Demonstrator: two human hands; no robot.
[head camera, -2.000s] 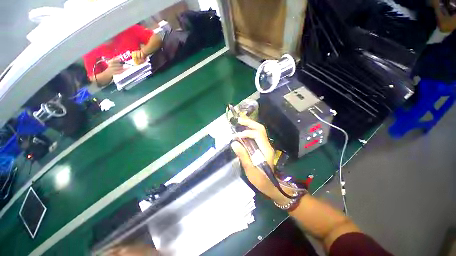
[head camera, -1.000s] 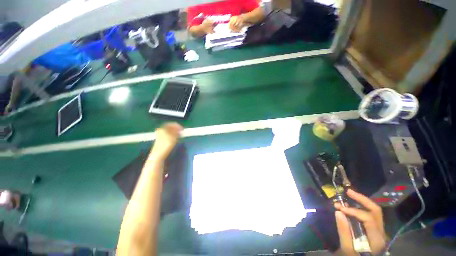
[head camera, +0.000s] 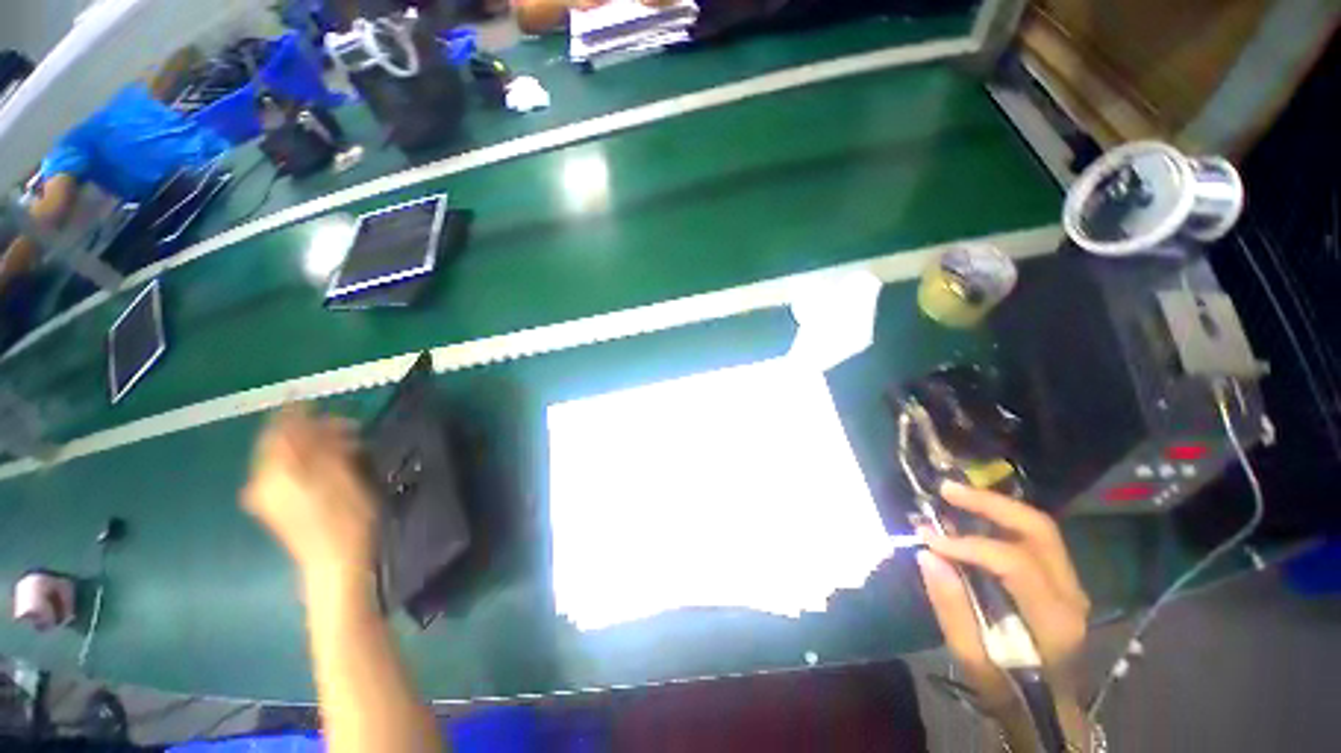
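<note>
My left hand (head camera: 312, 493) is blurred at the left, beside a black panel cover (head camera: 424, 508) that stands tilted on the green bench. Whether its fingers touch the cover cannot be told. My right hand (head camera: 1015, 581) holds the soldering iron (head camera: 1006, 636) at the lower right, its tip end near the dark iron stand (head camera: 963, 419). Overexposed white sheets (head camera: 706, 500) lie between my hands.
The soldering station (head camera: 1177, 456) bears a solder reel (head camera: 1140, 202); a yellowish tin (head camera: 966, 284) and white tissue (head camera: 835, 316) are left of it. Solar panels (head camera: 391, 250) lie on the green conveyor (head camera: 706, 191) beyond a pale rail. A person in blue (head camera: 125, 144) is far left.
My left hand has moved left and nearer from the rail. The black cover has gone from lying flatter to tilted. The panels on the conveyor show farther left. My right hand still holds the iron.
</note>
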